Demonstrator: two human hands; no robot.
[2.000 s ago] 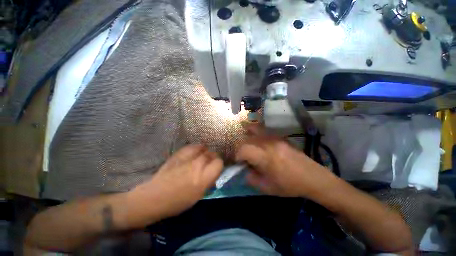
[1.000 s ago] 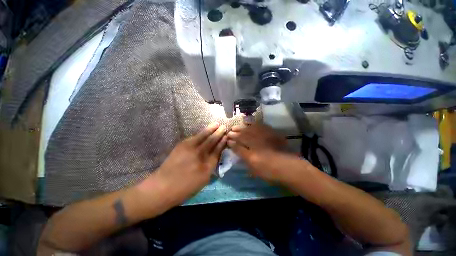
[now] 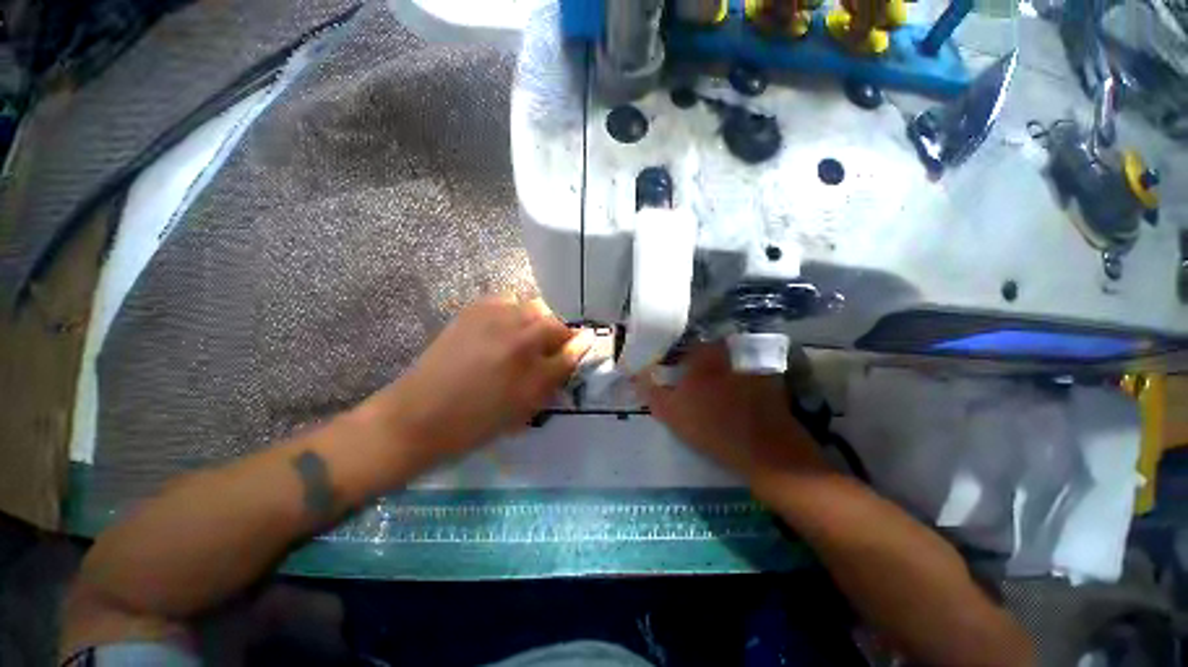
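Note:
The brown-grey cut panel (image 3: 352,222) lies over the left of the white table, its right edge running to the needle area. My left hand (image 3: 502,358) is at the panel's edge, fingertips pinching fabric just left of the needle. A small bit of the white strip (image 3: 602,387) shows between my hands. My right hand (image 3: 714,407) is right of the needle, partly behind the machine's parts; its fingertips are blurred and its hold is unclear. The lockstitch machine (image 3: 860,222) stands over both. The presser foot is largely hidden.
A green measuring scale (image 3: 560,524) runs along the table's front edge. A clear bag of white pieces (image 3: 1003,456) lies at right. A brown board (image 3: 46,430) and a long brown piece (image 3: 117,104) are at left. A blue holder with gold posts (image 3: 834,46) tops the machine.
The view has shifted, so the machine sits lower in it. The panel has moved off the front of the bed, baring the plate and scale. Both hands are closer around the needle area.

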